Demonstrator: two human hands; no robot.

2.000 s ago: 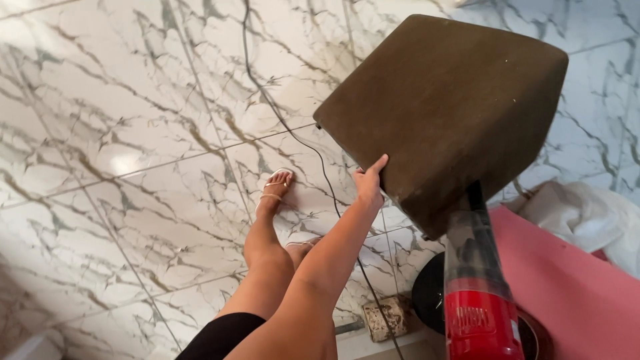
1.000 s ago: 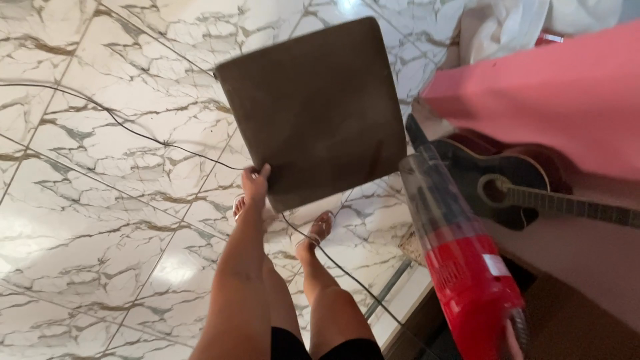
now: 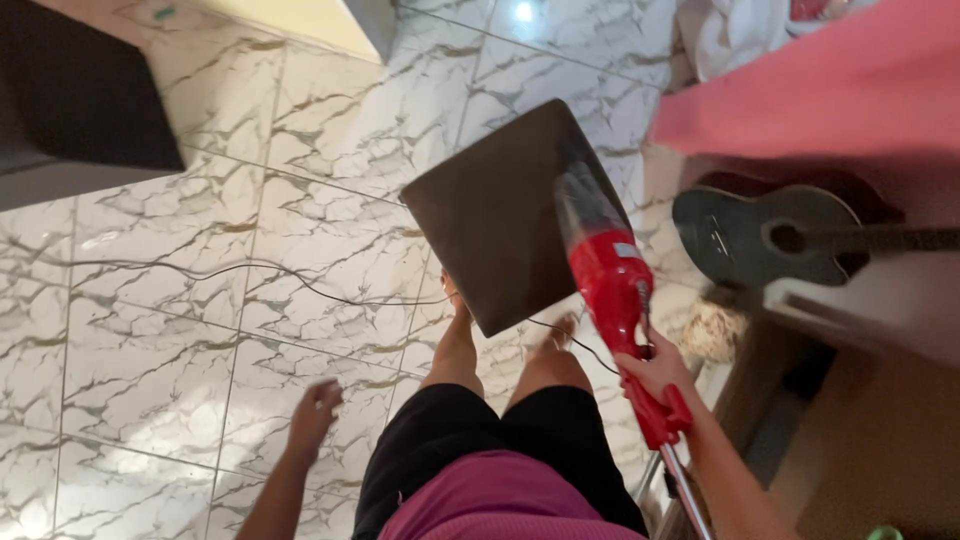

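Observation:
My right hand (image 3: 660,371) is closed around the handle of a red handheld vacuum cleaner (image 3: 611,277) with a clear dust cup and a metal tube. The vacuum's clear front end overlaps the right side of a dark brown square ottoman or cushion (image 3: 502,225), which stands in front of my feet; whether they touch, I cannot tell. Off to the left of my legs, my left hand (image 3: 316,412) hangs over the tiled floor, apart from the brown piece, with nothing seen in it and its fingers loosely bent and blurred.
A thin dark cord (image 3: 300,277) crosses the marble-patterned floor and passes by my feet. To the right are a black acoustic guitar (image 3: 750,232), a pink surface (image 3: 825,97) and white cloth (image 3: 739,34). Dark furniture (image 3: 82,97) stands at the upper left.
My left hand has let go of the brown piece's edge and moved away to the left. The view has shifted, bringing my right hand on the vacuum and the dark furniture into sight.

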